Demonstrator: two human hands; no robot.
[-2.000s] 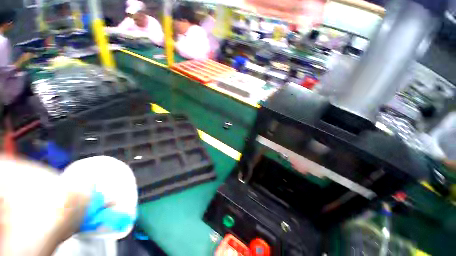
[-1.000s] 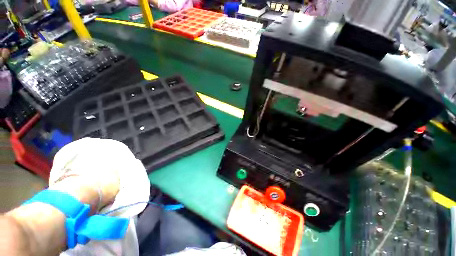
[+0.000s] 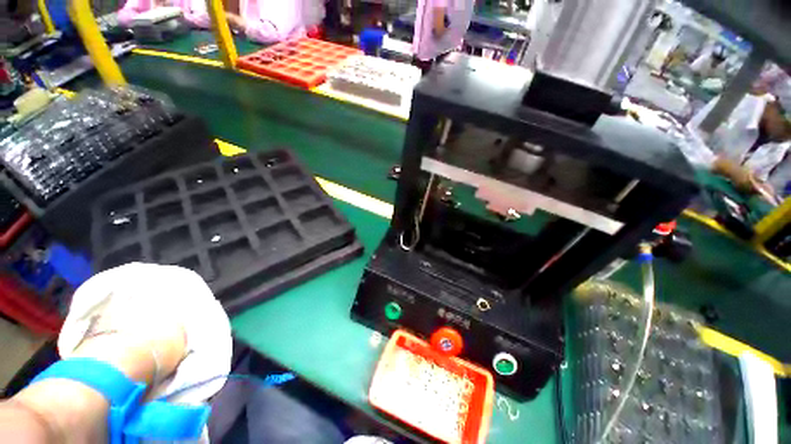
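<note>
My left hand (image 3: 152, 342) is at the lower left, cut across by a blue wrist strap (image 3: 95, 381). A rounded white cloth-like thing (image 3: 143, 290) surrounds it; my fingers cannot be made out. My right hand is out of the picture. The black press (image 3: 460, 303) stands at the centre right, its silvery ram plate (image 3: 520, 195) above the dark base. A red-orange tray (image 3: 473, 401) of tiny pale bits lies in front of it. A black foam tray (image 3: 260, 212) with square pockets lies to its left, holding a few tiny bright bits.
Clear blister trays (image 3: 624, 364) stand right of the press, beside a clear air hose (image 3: 642, 347). More blister trays (image 3: 78, 143) are far left. The green conveyor (image 3: 286, 130) runs behind, with an orange grid tray (image 3: 299, 61) beyond it. People work across it.
The view has swung down and steadied, bringing the whole red-orange tray and press front into sight. Since a second ago the bench things have shifted left in view; my left hand stays lower left.
</note>
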